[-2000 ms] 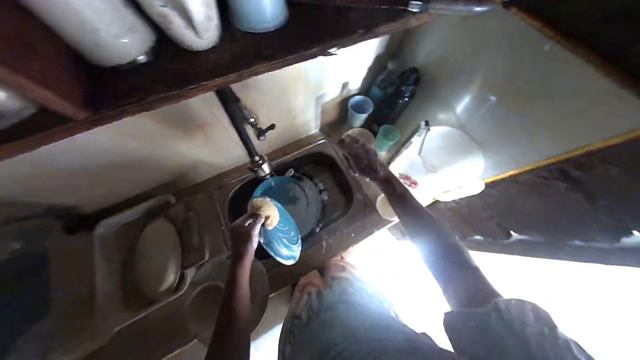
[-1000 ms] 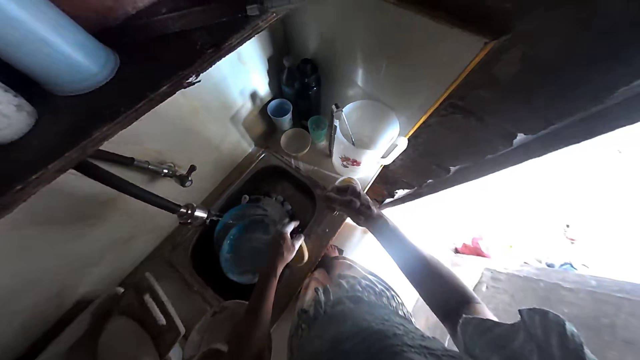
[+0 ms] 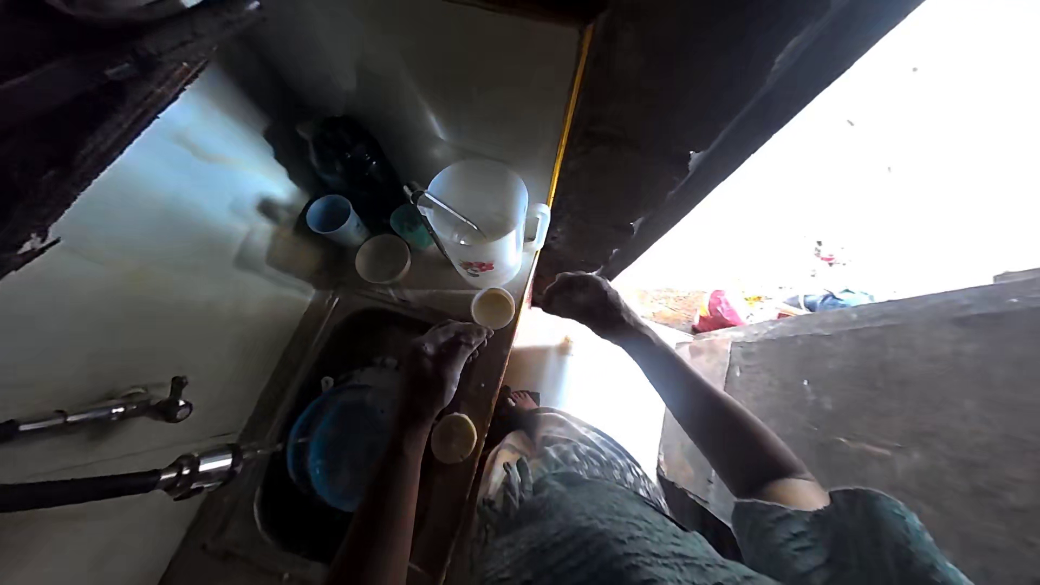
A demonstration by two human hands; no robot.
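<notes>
My left hand [image 3: 445, 357] is over the right rim of the sink, its fingertips close to a small round tub [image 3: 493, 308] with pale contents; whether it touches the tub I cannot tell. A blue plate [image 3: 345, 447] lies in the dark sink basin, partly behind my left forearm. On the counter's front edge, beside that forearm, rests a round yellowish sponge [image 3: 454, 438]. My right hand [image 3: 587, 301] is raised past the counter edge, right of the tub, with its fingers curled; what is inside them is hidden.
A clear plastic jug [image 3: 479, 219] with a metal utensil stands in the counter corner. Near it are a blue cup [image 3: 335, 219], a green cup [image 3: 412, 226], a pale bowl [image 3: 383, 259] and dark bottles [image 3: 353, 166]. A tap [image 3: 203, 471] reaches over the sink from the left wall.
My left hand has left the blue plate and the sponge and moved toward the small tub. The plate now lies in the basin. My right hand has moved away from the tub. The view has swung right.
</notes>
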